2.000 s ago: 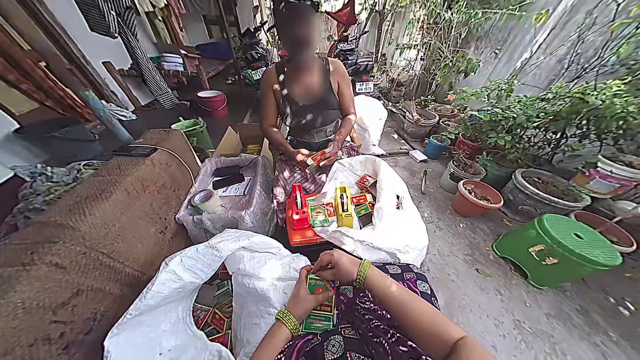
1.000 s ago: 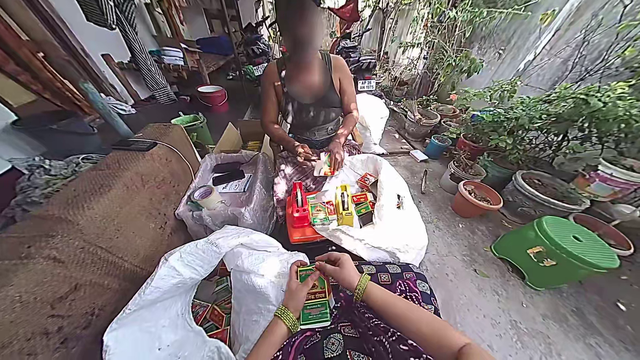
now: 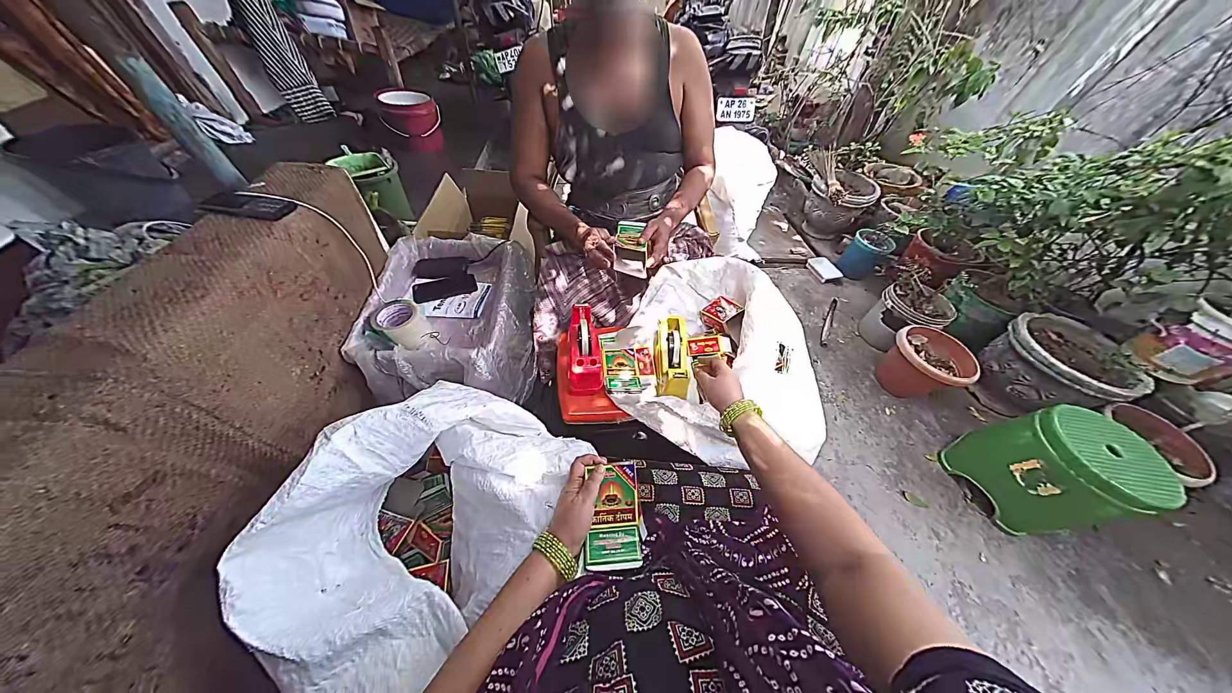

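My left hand (image 3: 577, 502) holds a green and red printed carton (image 3: 613, 520) over my lap. Stretched forward, my right hand (image 3: 717, 385) has its fingers on a small red and yellow box (image 3: 707, 348), just right of the yellow tape dispenser (image 3: 672, 358). A red tape dispenser (image 3: 583, 356) stands to the left, with green and red boxes (image 3: 628, 368) between the two dispensers. Under and beside them spreads a white woven sack (image 3: 784, 385). Another white sack (image 3: 318, 539) at my left lies open around many small printed boxes (image 3: 419, 529).
Across from me a seated person (image 3: 616, 144) holds a small box (image 3: 631, 241). A plastic-lined container (image 3: 481, 351) carries a tape roll (image 3: 399, 320) and dark objects. A green plastic stool (image 3: 1068, 467) and potted plants (image 3: 929, 361) stand on the right; a brown woven surface (image 3: 192, 366) lies left.
My right hand has left the carton at my lap and moved forward to the small box by the yellow dispenser. My left hand still holds the carton.
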